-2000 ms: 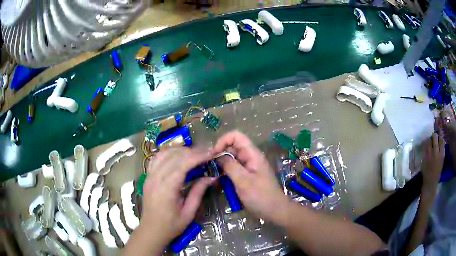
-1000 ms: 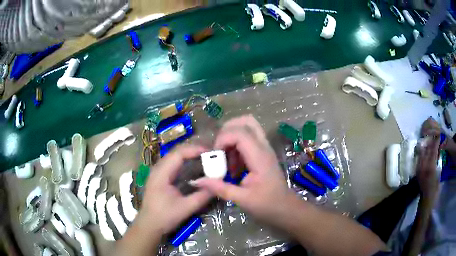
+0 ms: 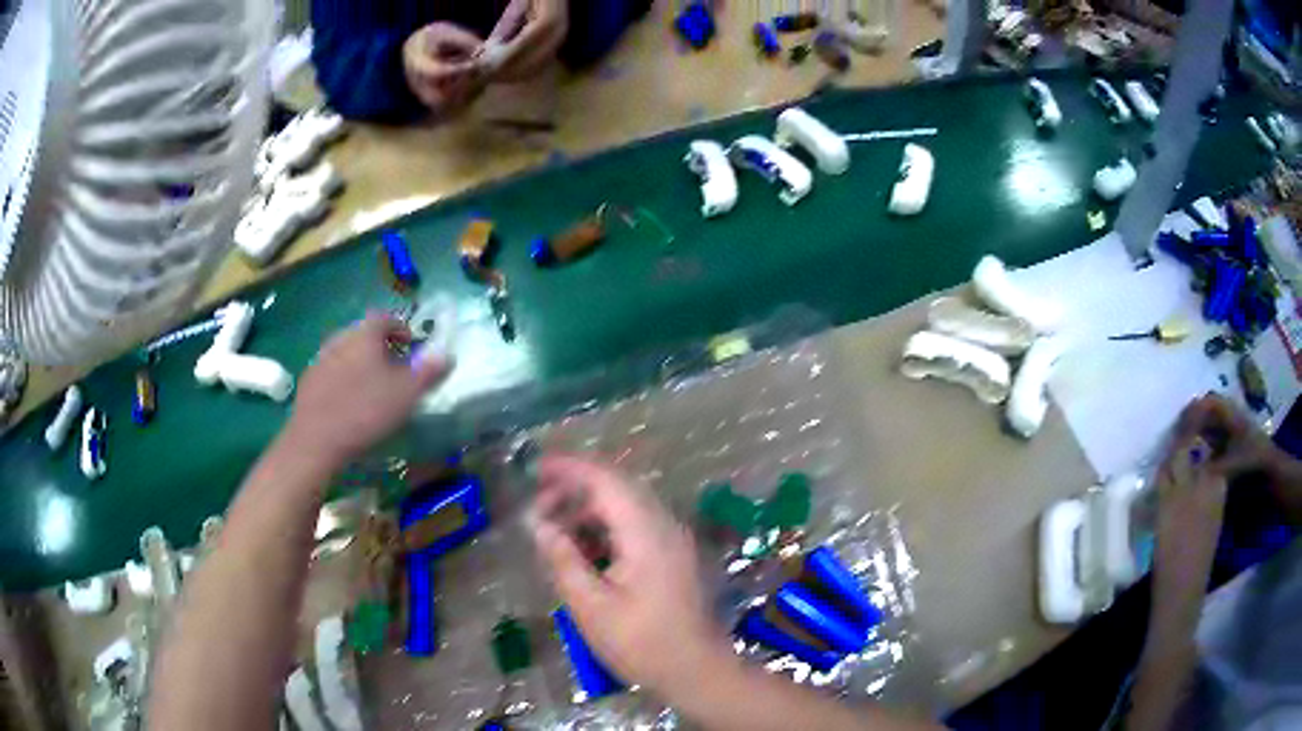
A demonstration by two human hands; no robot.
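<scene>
My left hand (image 3: 350, 393) reaches over the near part of the green belt (image 3: 628, 307). A small pale part shows at its fingertips, too blurred to tell if it is held. My right hand (image 3: 621, 571) is over the clear tray (image 3: 714, 407), fingers bent and blurred; I cannot tell if it holds anything. A blue cell (image 3: 578, 654) lies beside it, partly hidden. Left of it are a cell with a tan pad (image 3: 436, 517), another blue cell (image 3: 420, 600) and a green board (image 3: 511, 646). Several blue cells (image 3: 821, 614) and green boards (image 3: 757, 503) lie at the tray's right.
White shells lie at left (image 3: 336, 671) and right (image 3: 957, 364). The belt carries white housings (image 3: 811, 140) and wired cells (image 3: 571, 240). A fan grille (image 3: 143, 172) fills the upper left. Another person's hands (image 3: 486, 57) are across the belt; another person's arm (image 3: 1178, 557) is at right.
The white housing piece is no longer between my hands. My hands have moved apart, the left up and left to the belt. The view has shifted, showing more beyond the belt.
</scene>
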